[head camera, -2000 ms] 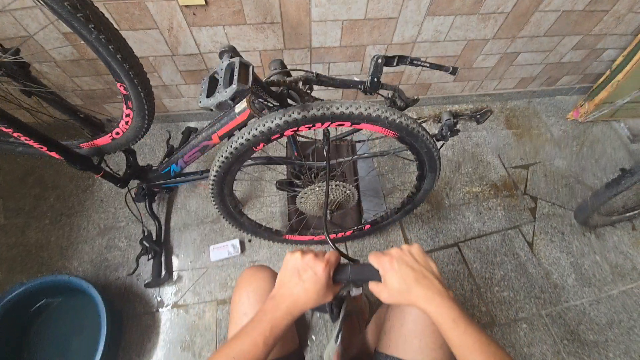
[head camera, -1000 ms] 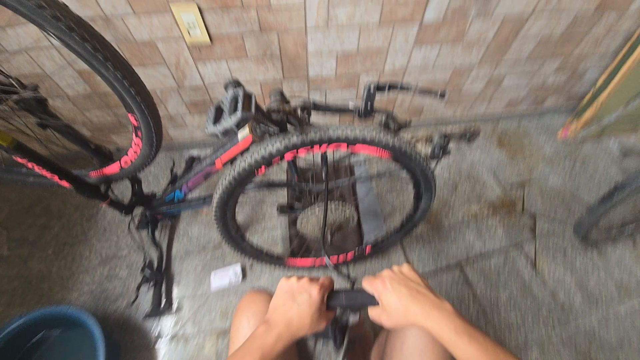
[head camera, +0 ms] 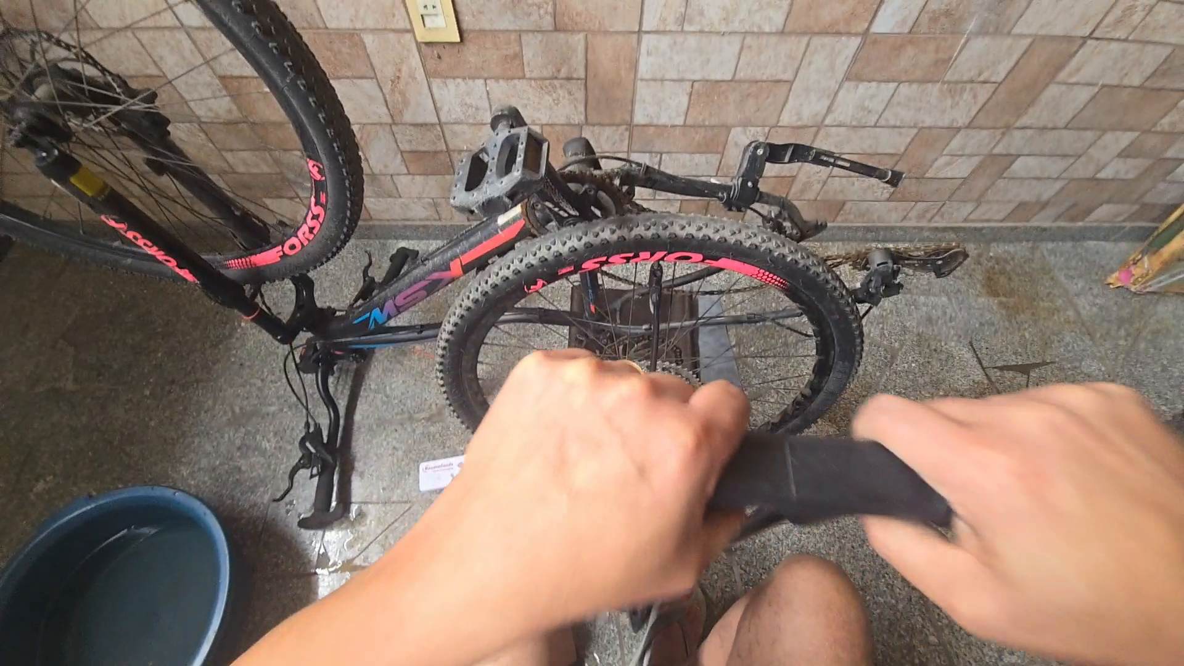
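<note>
My left hand (head camera: 610, 472) is closed around the left part of a black floor pump handle (head camera: 823, 476). My right hand (head camera: 1036, 499) grips its right end, slightly blurred. Beyond the hands lies a detached bicycle wheel (head camera: 823, 250) with a knobby tyre, pink lettering on the rim and a cassette partly hidden by my left hand. A black hose (head camera: 656, 305) reaches the wheel's upper rim; its lower run is hidden. Behind the wheel, the bicycle frame (head camera: 416, 287) stands upside down, with pedal (head camera: 504, 171) and crank up and handlebar on the floor.
A blue basin (head camera: 217, 546) of water stands at lower left. The bicycle's front wheel (head camera: 338, 157) rises at upper left. A small white packet (head camera: 439, 473) lies by my left forearm. A tiled wall (head camera: 721, 83) with a socket (head camera: 433, 18) runs behind; a worn panel (head camera: 1152, 254) is at right.
Both hands have risen with the pump handle toward the camera, and now cover the wheel's lower part. The wheel and the upturned bicycle stay where they were.
</note>
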